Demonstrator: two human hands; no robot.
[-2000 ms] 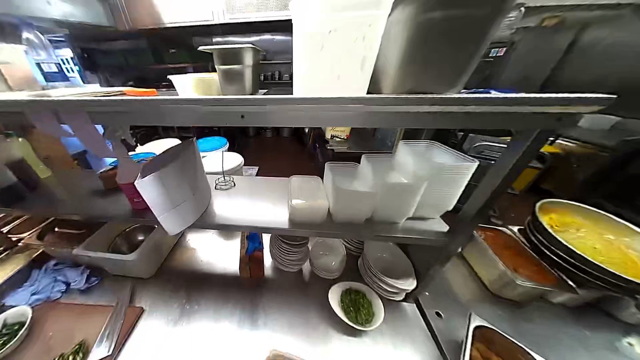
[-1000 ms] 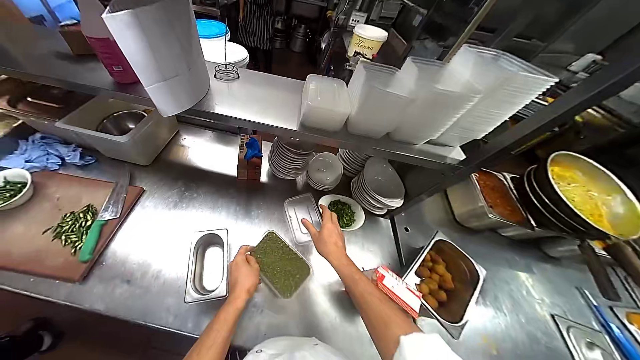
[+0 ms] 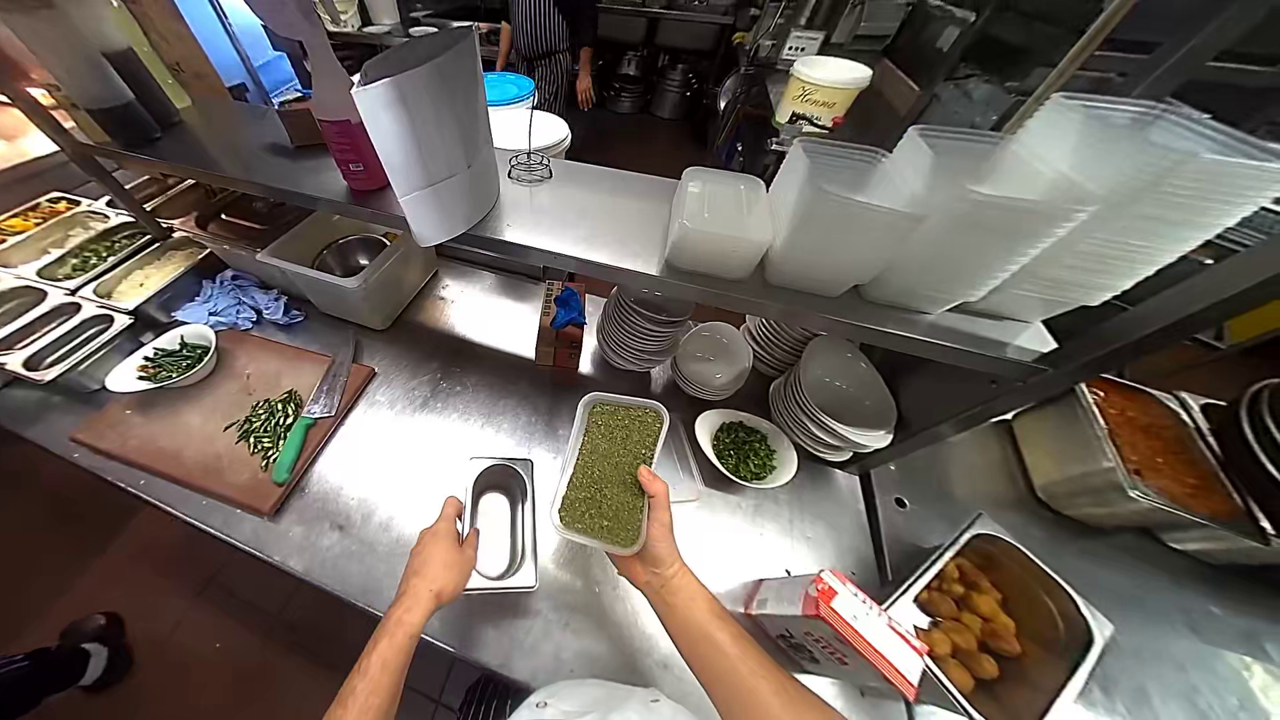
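Note:
My right hand (image 3: pixel 655 535) grips a clear plastic tub of dried green herbs (image 3: pixel 612 472) by its lower right side, tilted above the steel counter. Just left of it, my left hand (image 3: pixel 441 556) holds the left edge of a small steel insert pan (image 3: pixel 501 525), whose bottom looks bare. A clear plastic lid (image 3: pixel 684 462) lies partly behind the tub. Beside the lid stands a white oval bowl of chopped green herbs (image 3: pixel 743 449). On the left, a green-handled knife (image 3: pixel 311 411) rests on a brown cutting board (image 3: pixel 180 425) next to chopped green vegetables (image 3: pixel 267 428).
Stacked white bowls (image 3: pixel 645 325) stand under a steel shelf (image 3: pixel 600 215) holding nested plastic tubs (image 3: pixel 960 215). A red-and-white carton (image 3: pixel 840 635) is near my right forearm, beside a deep pan of fried pieces (image 3: pixel 1050 610). A person in a striped apron (image 3: pixel 538 45) stands beyond.
The herb tub, earlier on the counter between my hands, is now held up in my right hand. My left hand has moved from the tub's side to the steel insert pan.

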